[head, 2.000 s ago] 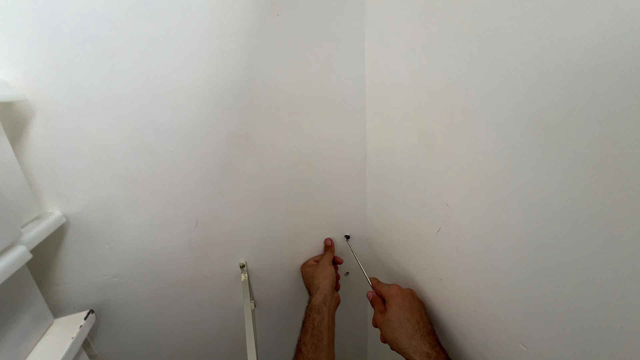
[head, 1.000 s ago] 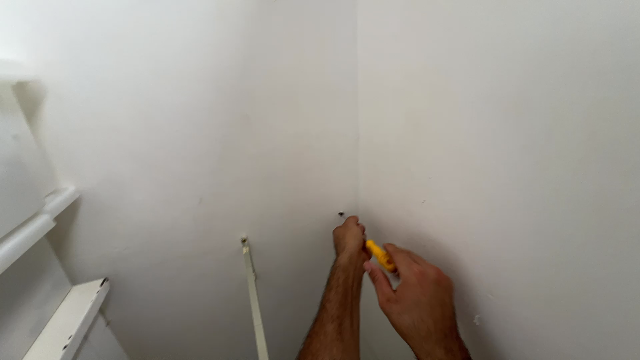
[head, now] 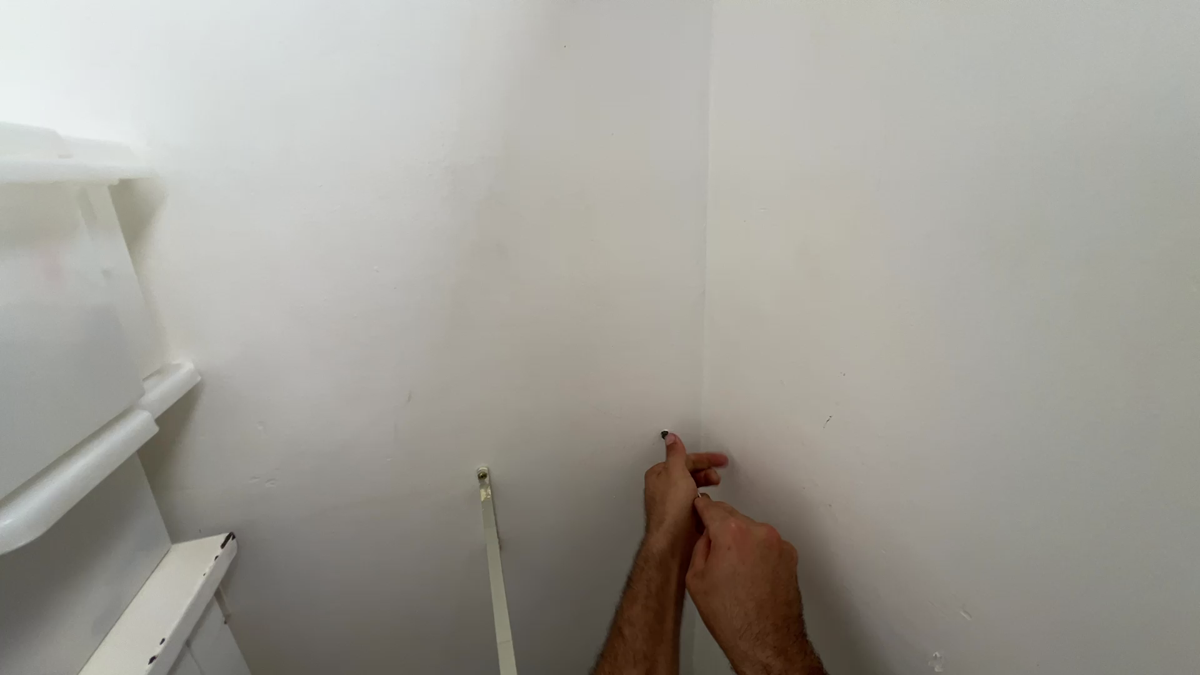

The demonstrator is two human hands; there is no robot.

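Observation:
My left hand (head: 670, 487) is raised against the white wall by the corner, its thumb tip touching or just below a small dark hole or fitting (head: 665, 434). Its other fingers are spread toward the corner. Just below and to the right, my right hand (head: 745, 562) is closed around a screwdriver, whose handle is hidden in the fist. Only a short bit of the metal screwdriver shaft (head: 701, 495) shows at my right fingertips, beside my left hand; its tip is hidden.
A narrow cream metal shelf bracket (head: 497, 572) hangs from a screw on the wall to the left of my hands. White moulded woodwork (head: 103, 478) and a ledge with chipped paint (head: 178, 600) stick out at the left. The right wall (head: 956, 328) adjoins at the corner.
The yellow screwdriver handle, visible one second ago, is now covered by my right hand. My left thumb has come up to the dark spot, and my left fingers have spread.

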